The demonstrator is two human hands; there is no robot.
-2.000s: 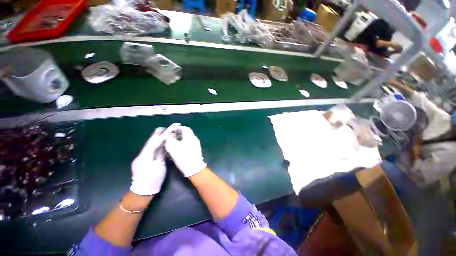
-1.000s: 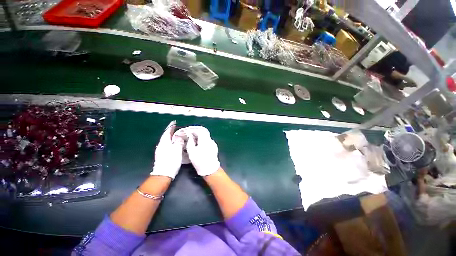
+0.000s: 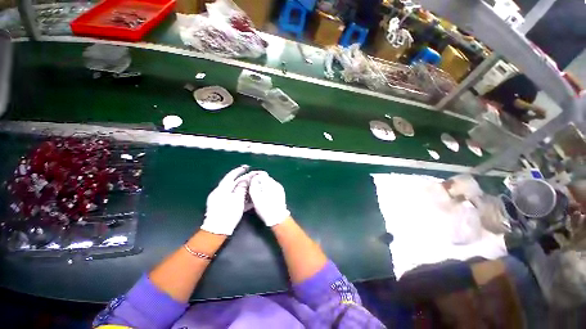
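Observation:
My left hand (image 3: 225, 204), in a white glove, is over the green bench (image 3: 328, 234) with its fingers closed against my right hand. My right hand (image 3: 269, 198), also in a white glove, meets it at the fingertips. A small pale part (image 3: 248, 204) shows between the two hands; most of it is hidden, and I cannot tell exactly what it is. A heap of dark-red lead-wire parts (image 3: 67, 177) lies on clear plastic at the left of the bench.
Beyond a pale rail (image 3: 283, 151), the green belt carries a base plate (image 3: 213, 97), clear plastic covers (image 3: 281, 105), a white piece (image 3: 172, 122) and more plates at right. A white cloth (image 3: 417, 225) and a fan (image 3: 534, 197) are at right, a red tray (image 3: 122, 18) at top left.
The view has swung left, so bench and belt items appear further right. The white housing at left has left view. The hands stay together, and less of the pale part shows than one second ago.

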